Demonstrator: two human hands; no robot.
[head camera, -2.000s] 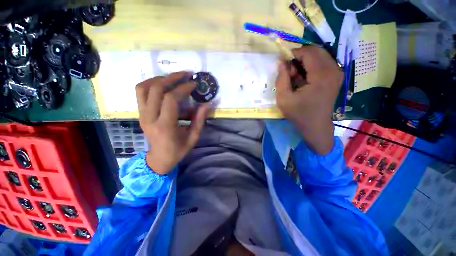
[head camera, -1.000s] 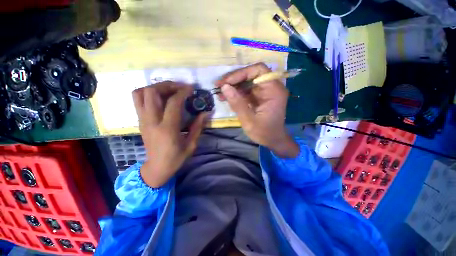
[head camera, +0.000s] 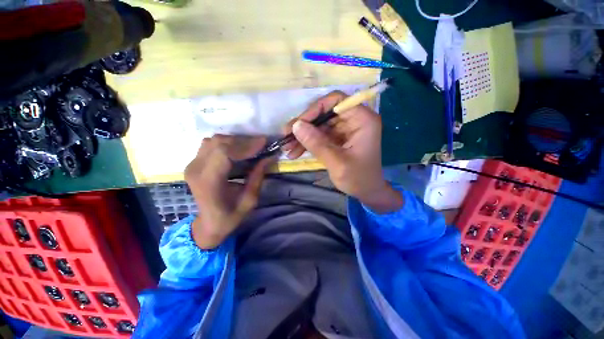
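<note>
My left hand (head camera: 222, 179) holds a round black unit (head camera: 250, 163) near the front edge of the bench, partly hidden by the fingers and turned nearly edge-on. My right hand (head camera: 344, 145) is shut on a fine tool (head camera: 354, 100) with a pale handle, a dark grip and dark ends. The tool's lower tip points left and down at the unit; whether it touches cannot be told. White paper (head camera: 159, 136) lies under the hands on a yellowish board (head camera: 225, 40).
A heap of glossy black units (head camera: 66, 112) lies left, under a hanging dark tool (head camera: 86, 33). Iridescent tweezers (head camera: 344, 59), a dark pen shape (head camera: 381, 36), white tissue (head camera: 447, 49) and a yellow dotted sheet (head camera: 500, 73) lie right. Red parts trays stand low left (head camera: 73, 232) and low right (head camera: 480, 215).
My right hand has moved left from beside the tweezers to the unit, bringing the pale-handled tool. The unit has tilted from face-up to nearly edge-on in my left hand and sits slightly lower.
</note>
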